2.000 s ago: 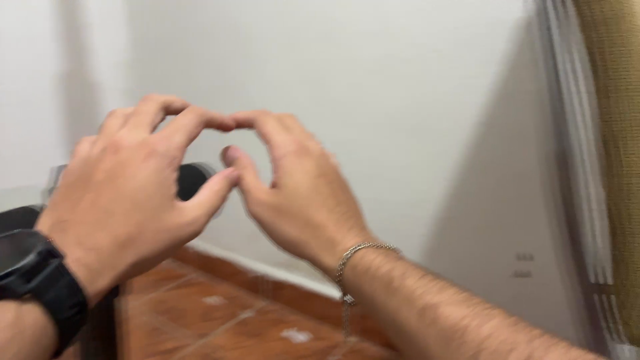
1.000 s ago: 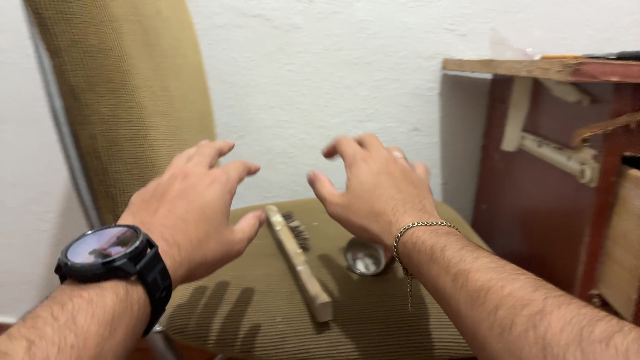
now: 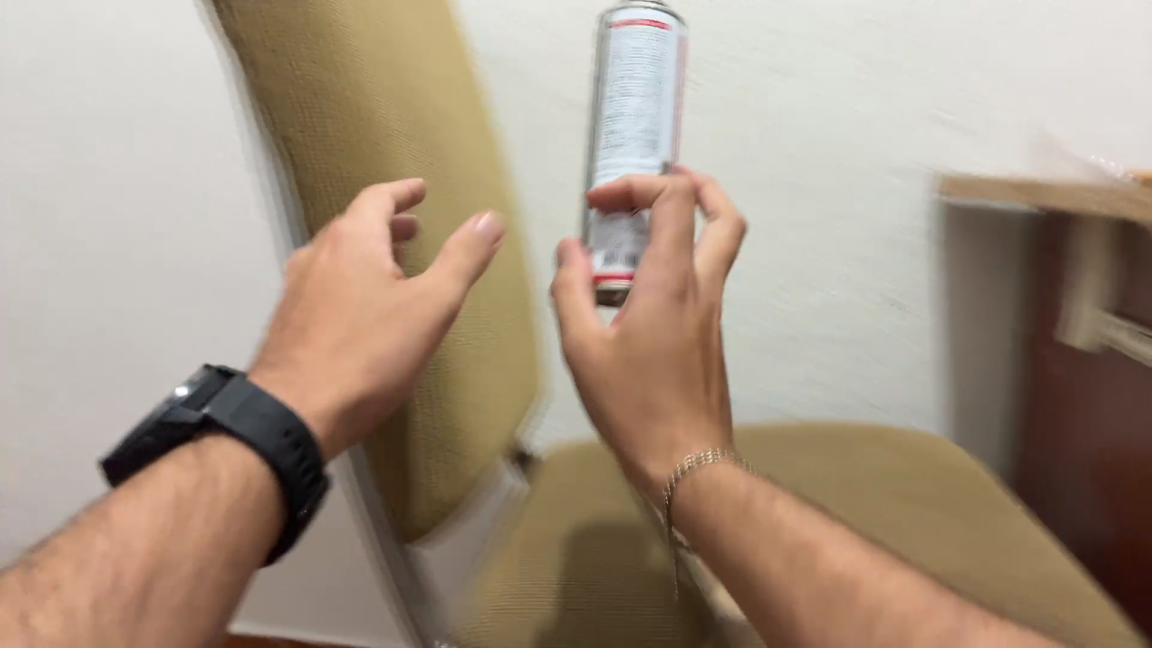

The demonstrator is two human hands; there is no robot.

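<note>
My right hand (image 3: pixel 652 315), with a chain bracelet at its wrist, holds an aerosol can (image 3: pixel 634 117) near its lower end, above the chair seat. The can stands nearly upright, with a white, finely printed label and red bands. My left hand (image 3: pixel 360 297), wearing a black wristwatch (image 3: pixel 243 441), is raised in front of the chair's backrest with its thumb and fingers apart and nothing in it. Behind my right wrist, part of a light wooden object (image 3: pixel 715 594) shows on the seat; the rest is hidden by my forearm.
A chair with a mustard fabric backrest (image 3: pixel 360 108) and seat (image 3: pixel 864 486) stands against a white wall (image 3: pixel 810 315). At the right is a dark red wooden piece of furniture (image 3: pixel 1080 432) with a light-edged top (image 3: pixel 1035 193).
A second ago my right hand was empty over the seat; now it holds the aerosol can, higher up. The wood-handled brush and the small round metal container seen on the seat then are now mostly hidden or out of sight.
</note>
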